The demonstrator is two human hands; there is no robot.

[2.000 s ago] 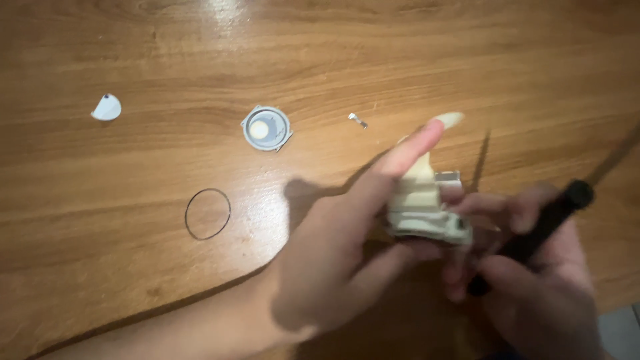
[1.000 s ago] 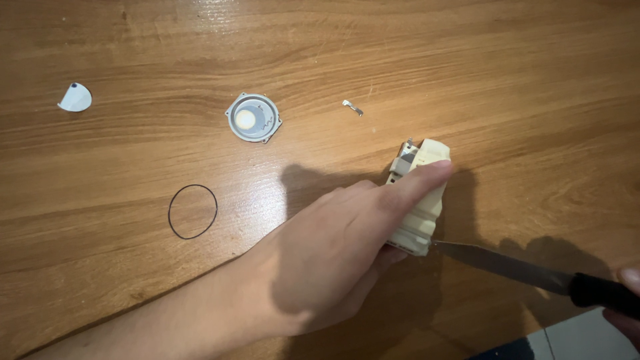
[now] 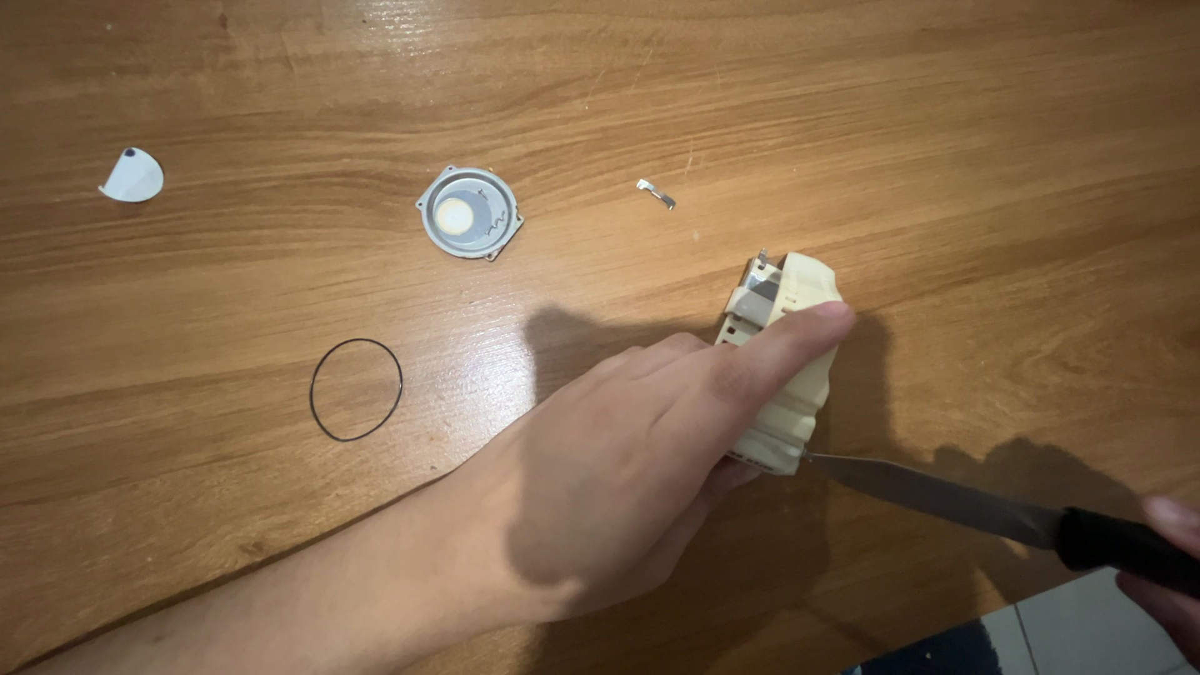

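Note:
My left hand (image 3: pixel 647 422) grips a cream plastic casing (image 3: pixel 804 281) with grey and metal parts on its left side, the index finger lying across its face. At the right edge my right hand (image 3: pixel 1172 553), mostly outside the view, holds a knife by its black handle (image 3: pixel 1106 544). The tip of the knife's blade (image 3: pixel 937 492) is at the casing's lower right corner; whether it is inserted cannot be told.
On the wooden table (image 3: pixel 234 281) lie a round grey metal cover (image 3: pixel 506 220), a thin black ring gasket (image 3: pixel 401 386), a small metal contact strip (image 3: pixel 655 194) and a white cut disc (image 3: pixel 136 178). The table's edge runs along the bottom, with pale floor tiles (image 3: pixel 1078 628) beyond.
Two seconds ago my right hand was close beside the casing with the knife; it has moved right, and the blade now points at the casing's lower corner. My left hand still holds the casing.

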